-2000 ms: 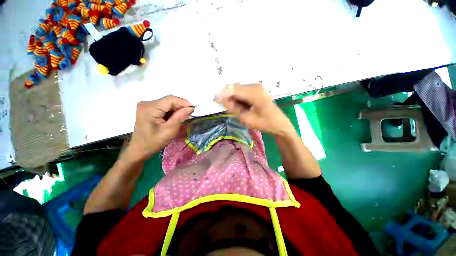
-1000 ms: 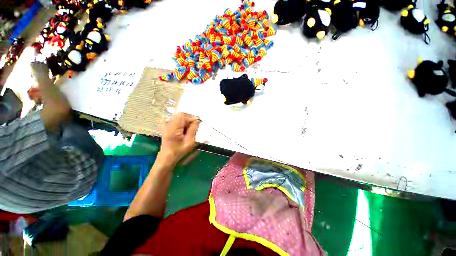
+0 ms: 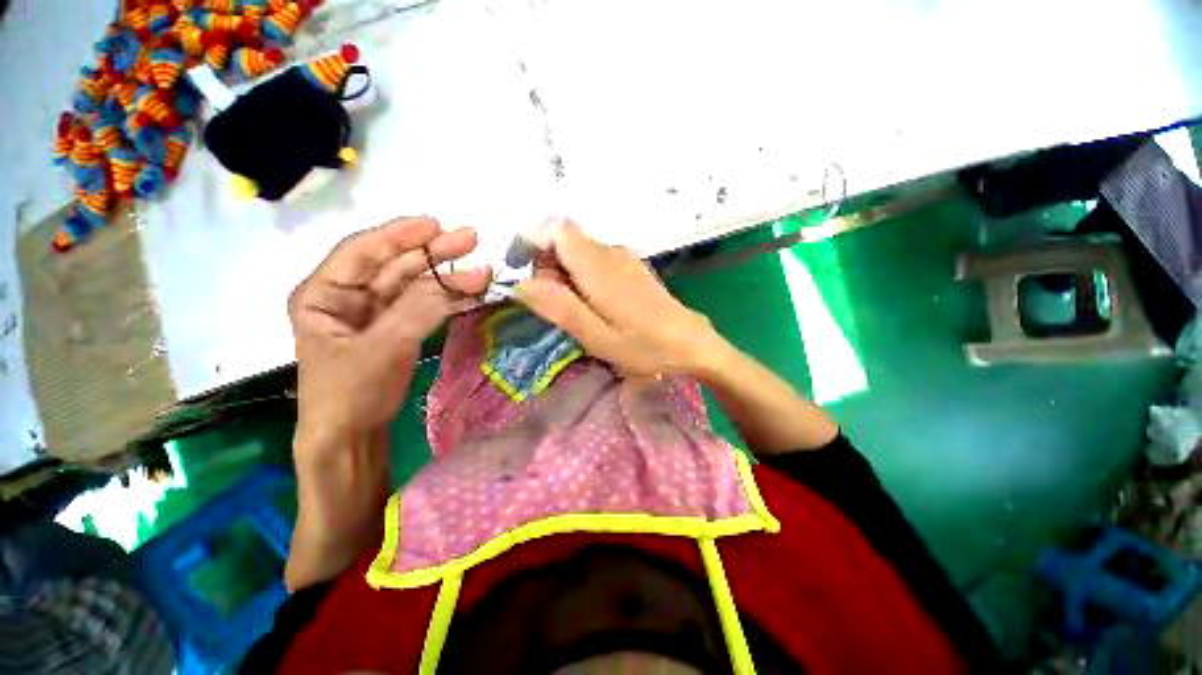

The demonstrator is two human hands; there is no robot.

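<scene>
My left hand [image 3: 376,290] is over the table's front edge, fingers partly spread, with a short dark thread [image 3: 438,274] curving between its fingers and thumb. My right hand [image 3: 613,301] is close beside it, fingertips closed on a small grey and whitish object [image 3: 519,253]; it may be a small cutting tool, but it is too blurred to tell. No needle can be made out. A black penguin toy [image 3: 280,132] with a striped hat [image 3: 330,69] and a black loop lies on the table at upper left.
Striped hats [image 3: 145,99] are piled at the table's left, near brown cardboard [image 3: 99,330]. The apron [image 3: 567,462] covers my lap. A beige stool [image 3: 982,310] stands right, blue stools [image 3: 218,567] at lower left and lower right. A person's grey clothing shows at lower left.
The view has swung back from the left. My right hand, out of the picture one second ago, is now beside my left hand with a small grey object. The left fingers have spread apart.
</scene>
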